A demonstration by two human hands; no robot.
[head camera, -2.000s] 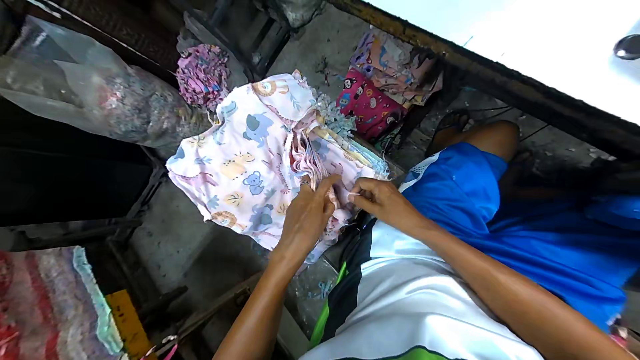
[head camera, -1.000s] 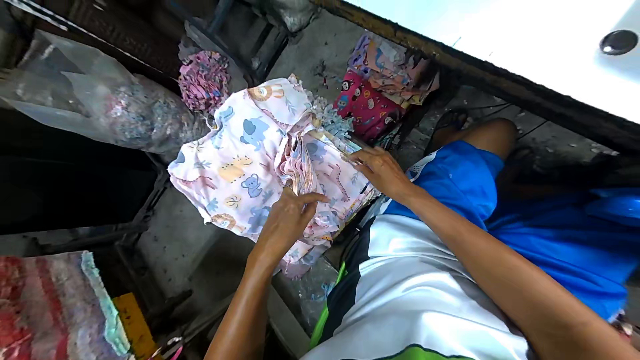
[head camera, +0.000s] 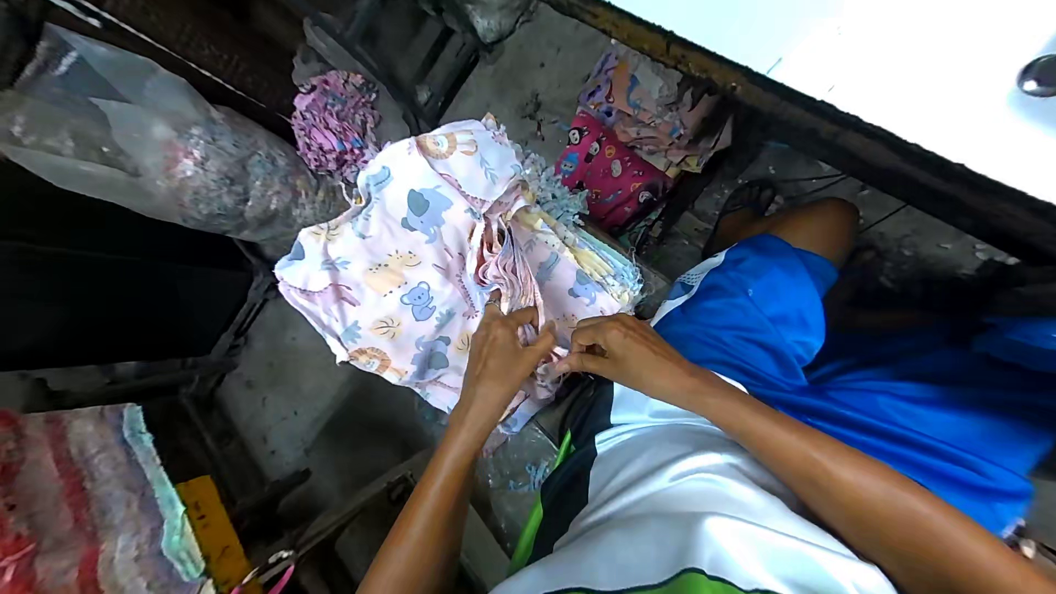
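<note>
A stack of pale pink fabric pieces [head camera: 388,272], printed with koalas, elephants and lions, lies in front of me. Its gathered, layered edges [head camera: 505,268] run down the middle. My left hand [head camera: 503,351] grips the lower end of these folds between thumb and fingers. Close to its right, my right hand [head camera: 615,351] pinches the fabric edge near my lap; its fingertips are partly hidden by its own bent fingers. Bundled yellow and light blue fabric edges [head camera: 590,256] show at the stack's right side.
A clear plastic bag of scraps [head camera: 239,177] and a pink ruffled bundle [head camera: 334,124] are beyond the stack. Dark pink printed fabric [head camera: 610,169] and other folded cloth [head camera: 652,107] lie by the white tabletop [head camera: 808,49]. A striped cloth [head camera: 82,495] is at lower left.
My right hand has moved from the stack's right side down toward my left hand and now pinches the fabric edge. The two hands are close together again, as two seconds ago.
</note>
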